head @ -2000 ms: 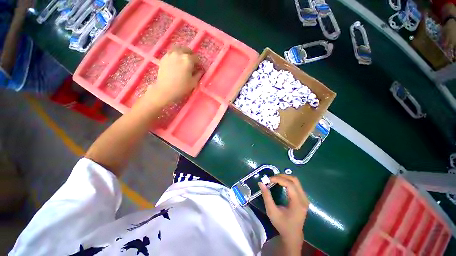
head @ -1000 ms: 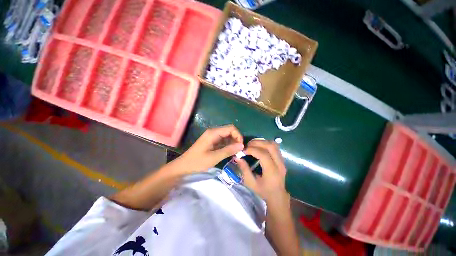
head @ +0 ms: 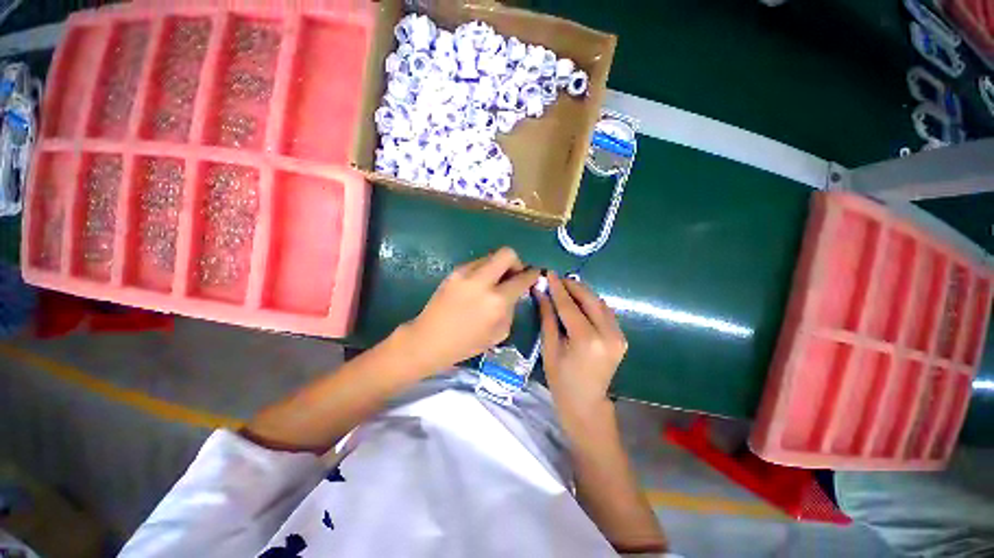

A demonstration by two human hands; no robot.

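Observation:
My left hand and my right hand meet fingertip to fingertip above the bench's front edge. A small white ring is pinched in my right fingertips. My left fingertips touch it; any tiny part between them is too small to see. A loop unit lies below, its blue-and-white end towards my body, its far part hidden by my hands. Another white ring lies by my right fingers. An open brown carton holds many white rings. A pink-red compartment tray holds tiny glinting bits in several pockets.
A second loop unit lies right of the carton. A second pink-red tray stands at the right. A pale metal strip crosses the green bench. More loop units lie at far left and upper right. Red stools show below the bench.
My left hand has come from the tray pockets to my right hand, and their fingertips now meet at the ring. The view has turned and shifted, so tray and carton appear further left and higher.

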